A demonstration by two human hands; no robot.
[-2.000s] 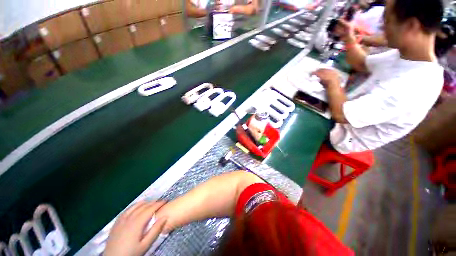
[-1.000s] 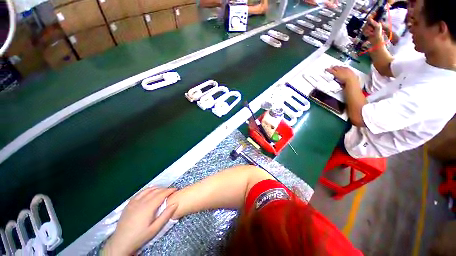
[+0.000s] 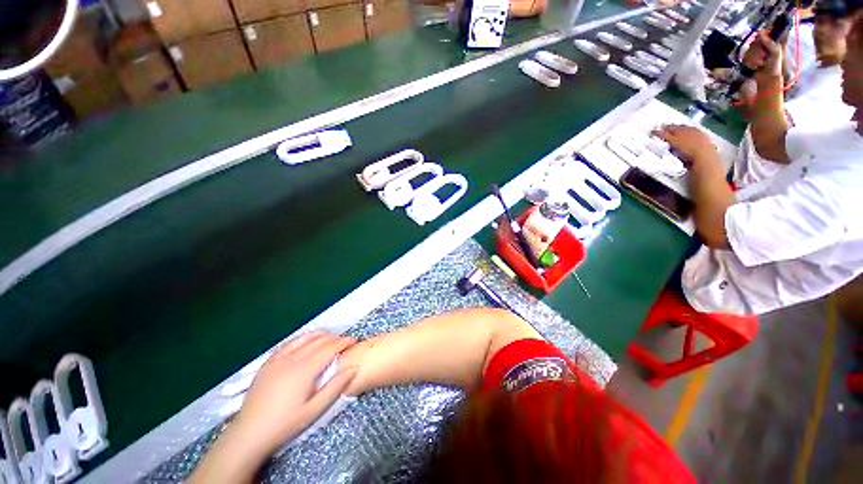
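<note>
My left hand [image 3: 295,386], bare, lies across my right wrist at the lower left, fingers on the far side and thumb on the near side. My right arm reaches in from the right in a red sleeve. My right hand [image 3: 320,416] is mostly hidden under the left; white material, likely a thin glove, shows below the thumb and at the wrist. Its fingers are not visible. Both are over the bubble wrap mat [image 3: 402,416]. White loop-shaped housings stand in a row on the belt at lower left [image 3: 85,421]; three more lie mid-belt [image 3: 438,198].
The conveyor side rail [image 3: 402,257] runs beside the mat. A hammer [image 3: 476,281] lies near the red parts bin [image 3: 570,265], which holds a bottle [image 3: 544,227]. A single housing [image 3: 315,146] lies by the far rail. A seated worker [image 3: 795,217] is at right, near a smartphone [image 3: 657,193].
The view has shifted, so the bin, hammer and neighbouring worker appear farther right. My left hand stays on my right wrist. The housings keep nearly the same arrangement.
</note>
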